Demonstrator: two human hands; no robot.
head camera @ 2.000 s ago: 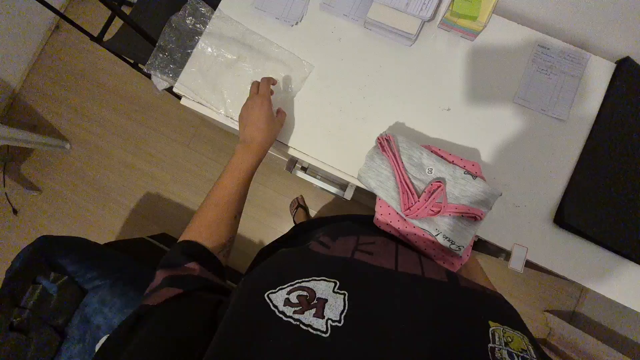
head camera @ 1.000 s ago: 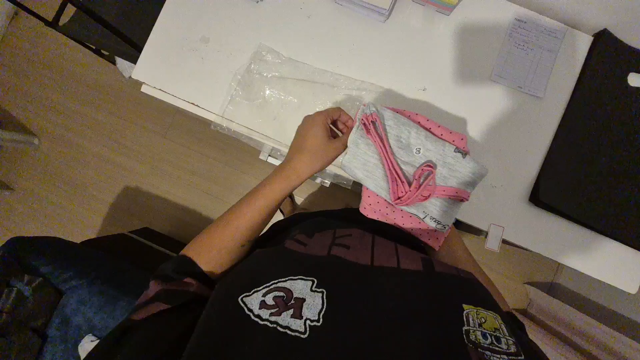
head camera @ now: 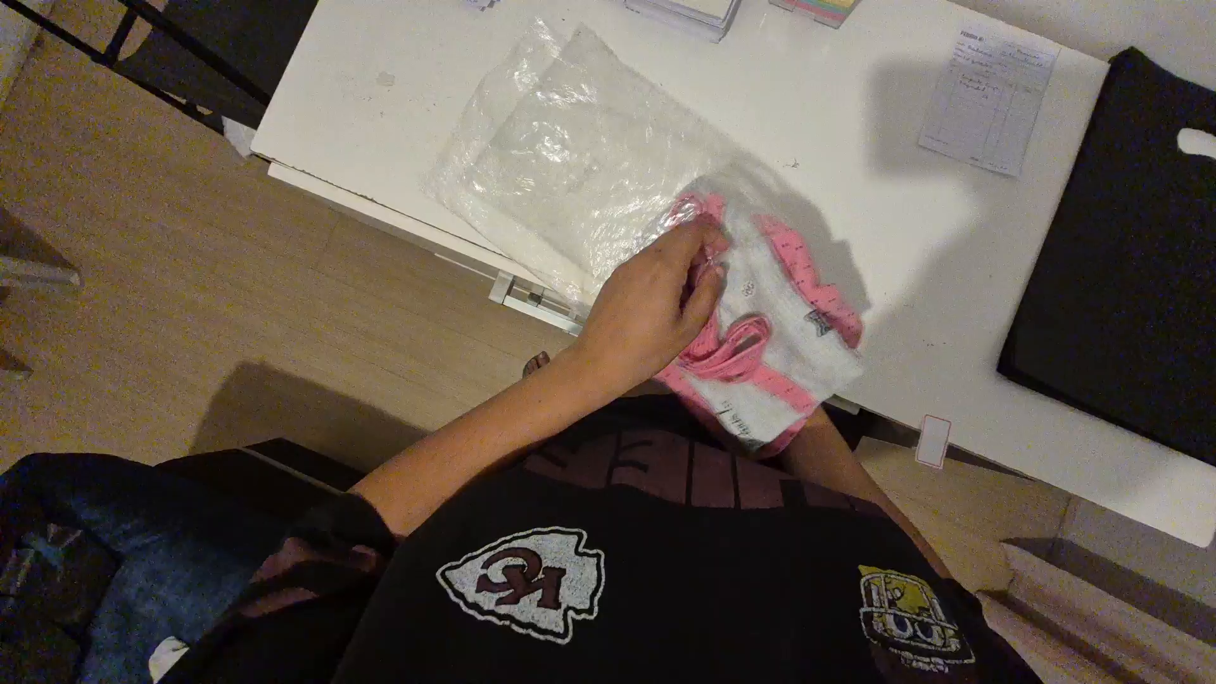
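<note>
A folded garment bundle of light grey and pink cloth [head camera: 788,332], with a pink tied strip, lies at the table's front edge. My left hand [head camera: 655,294] pinches the opening edge of a clear plastic bag [head camera: 570,152] over the bundle's left end. That end appears to be just inside the bag, which spreads flat to the left across the white table. My right hand is hidden beneath the bundle; only the forearm shows below it.
A handwritten paper slip [head camera: 988,100] lies at the back right of the white table [head camera: 370,104]. A black flat item with a handle slot [head camera: 1121,266] covers the right side. Paper stacks [head camera: 693,11] stand at the back. An open drawer's metal rail [head camera: 537,299] juts under the front edge.
My left hand has moved right, bringing the plastic bag from the table's left part onto the garment bundle's left end. The bag's edge now overlaps the cloth.
</note>
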